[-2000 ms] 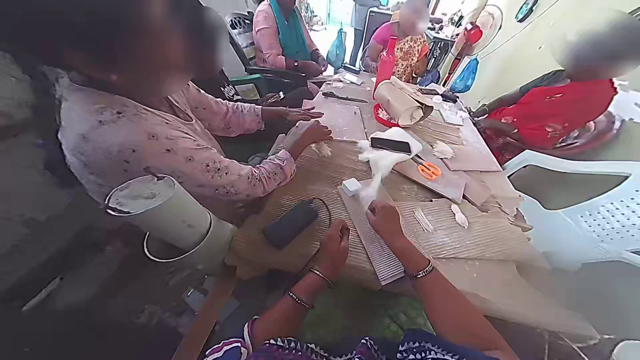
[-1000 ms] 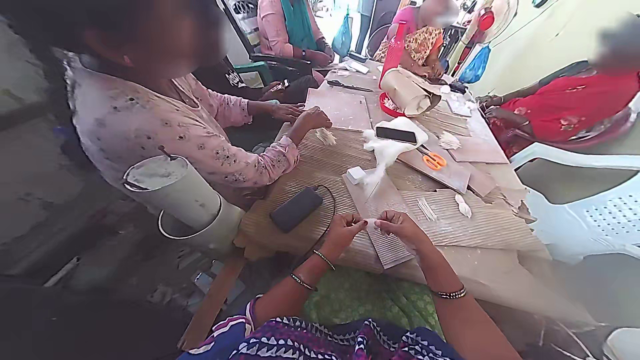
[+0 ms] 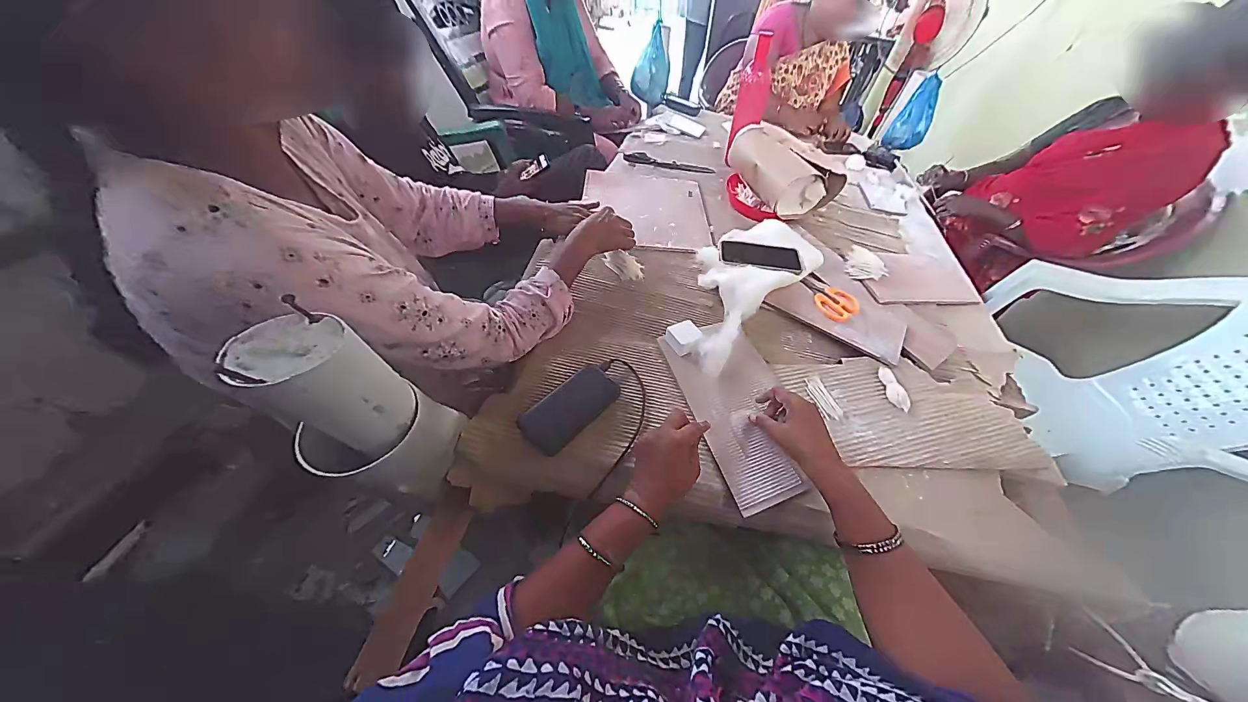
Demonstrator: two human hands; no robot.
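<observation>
Above the near end of a ribbed board, my left hand has its fingers curled together at the board's left edge. My right hand is over the board's right side, its thumb and fingertips pinched near a faint white wisp too small to make out. A tuft of white cotton trails onto the board's far end, beside a small white block. Thin white cotton wicks lie to the right of my right hand, with a white cotton bundle beyond them.
Left of my hands lies a dark pouch-like case with a cable. A phone rests on the cotton near orange-handled scissors. A co-worker sits at the left, another at the right. White buckets stand left, a plastic chair right.
My hands, close together over the board one second ago, are now apart, the left one further left and the right one further right.
</observation>
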